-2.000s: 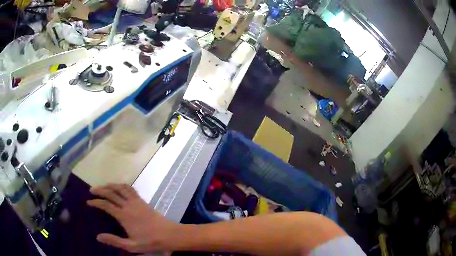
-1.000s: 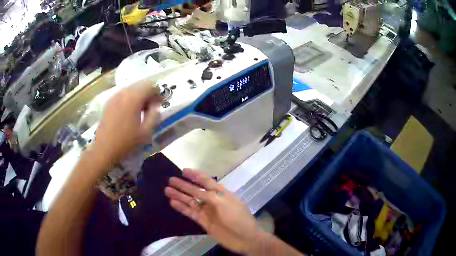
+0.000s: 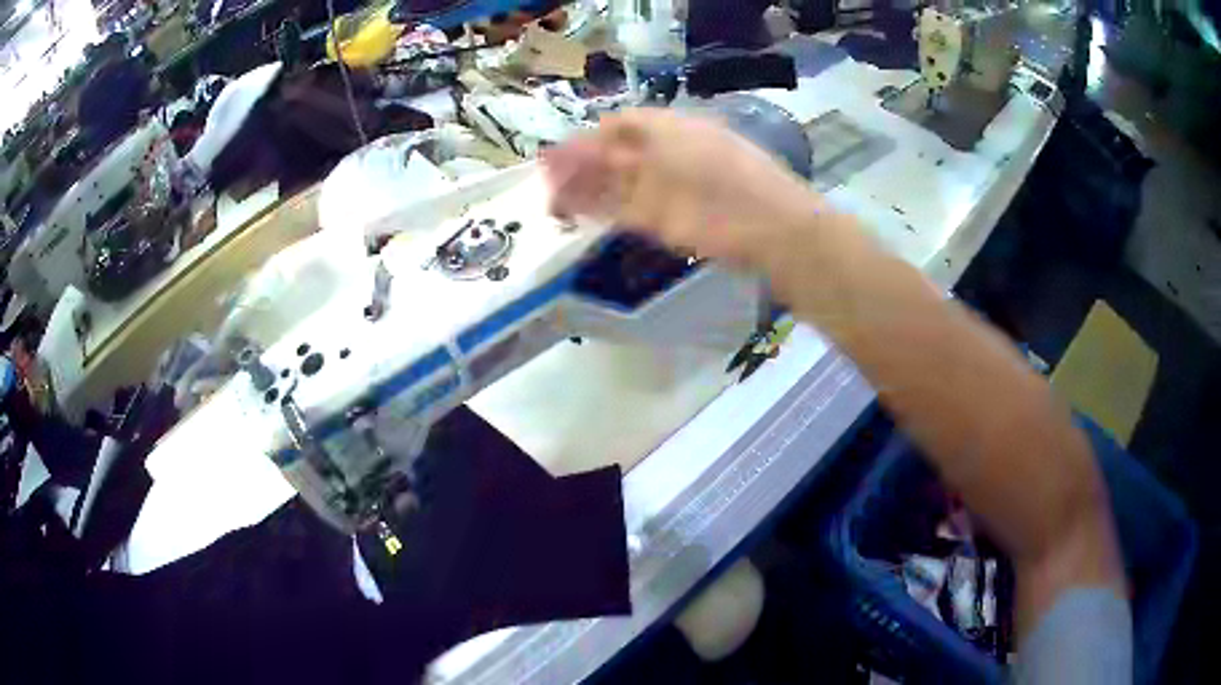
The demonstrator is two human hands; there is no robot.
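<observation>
Dark purple, nearly black garment panel [image 3: 522,535] lies on the machine table under the needle area, with a squared corner toward the right. The white sewing machine [image 3: 496,321] with a blue stripe stands over it. The presser foot and needle area [image 3: 368,502] has a small yellow mark beside it. My right hand [image 3: 609,174] is raised over the top of the machine and partly covers its display. It is blurred, with fingers seemingly curled; I cannot tell whether it holds anything. My left hand is not in view.
Yellow and black thread snips [image 3: 759,348] lie right of the machine. The printed ruler scale [image 3: 737,462] runs along the front edge. The blue bin [image 3: 1152,535] with scraps stands at right, partly behind my forearm. Another sewing machine [image 3: 967,54] stands behind.
My right hand has risen from above the panel to the machine's top. My left hand, over the machine head a second ago, has left the view. More of the panel's right corner shows.
</observation>
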